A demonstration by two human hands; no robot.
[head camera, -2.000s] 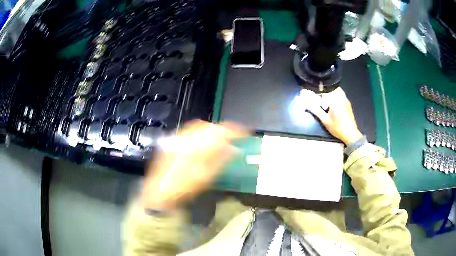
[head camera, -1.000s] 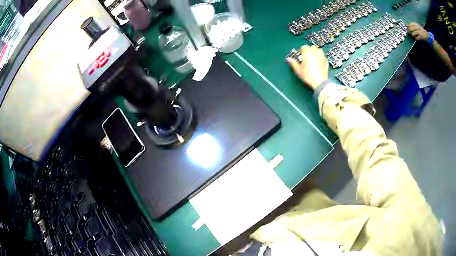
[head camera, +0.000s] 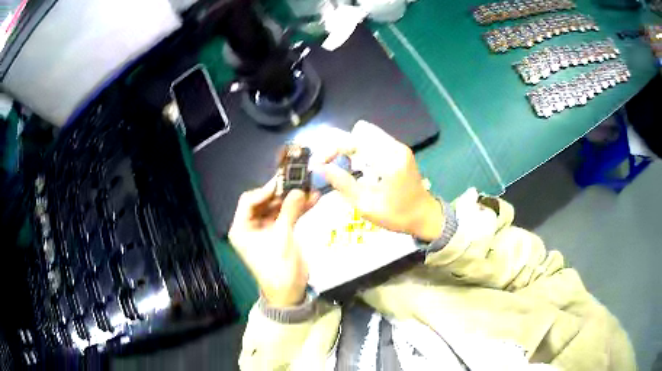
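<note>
My left hand holds a small dark electronic module upright between thumb and fingers, above the front of the black microscope base plate. The module shows a squarish dark face with a pale outline. My right hand is just right of it, fingers bent and pinched near the module; a small dark thing shows at its fingertips, too blurred to name. Below the hands, a white paper sheet carries several yellow bits. The hands hide part of the paper.
The microscope head stands behind the hands, with a bright light spot under it. A smartphone lies left of it. Black blister trays are at left. Several module rows lie on the green mat. A blue stool is at right.
The view has turned and shifted. My right hand has moved from the module rows back to the base. My left hand, out of view one second ago, now holds a module. Yellow bits now show on the paper.
</note>
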